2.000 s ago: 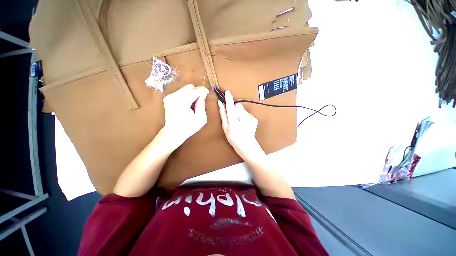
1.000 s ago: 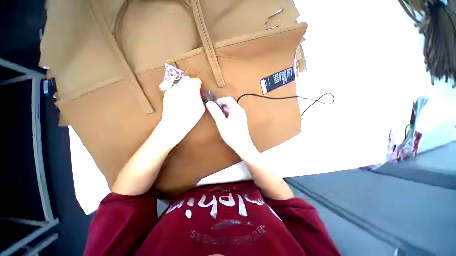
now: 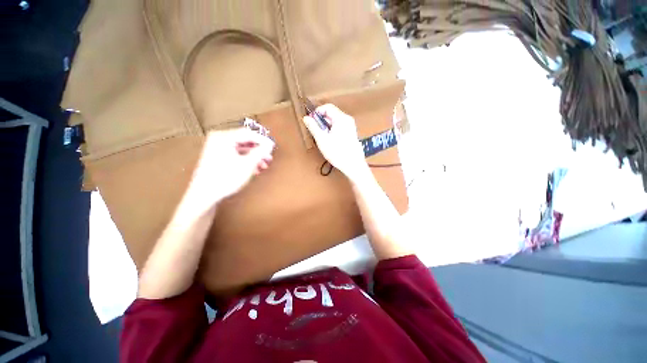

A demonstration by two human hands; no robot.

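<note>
The tan bag panel (image 3: 298,205) lies flat in front of me on a white table. A narrow handle (image 3: 234,35) loops above its top hem. My right hand (image 3: 337,135) holds dark thread snips (image 3: 317,115) beside the right handle strap (image 3: 292,78). The black cord (image 3: 326,168) loops below that hand. My left hand (image 3: 230,163) is blurred, with fingers curled near the crumpled whitish piece (image 3: 257,127); whether it grips anything is unclear. The black woven label (image 3: 381,142) is partly behind my right wrist.
Heaps of brown strips (image 3: 596,85) lie at the top right. Crinkled red-white plastic bits (image 3: 546,230) are at the right table edge. Grey panels (image 3: 525,305) are at lower right. A metal frame (image 3: 27,234) stands over dark floor at left.
My right hand and the snips have moved up beside the right strap. My left hand has moved left and down from the strap area. More brown strips show at the top right.
</note>
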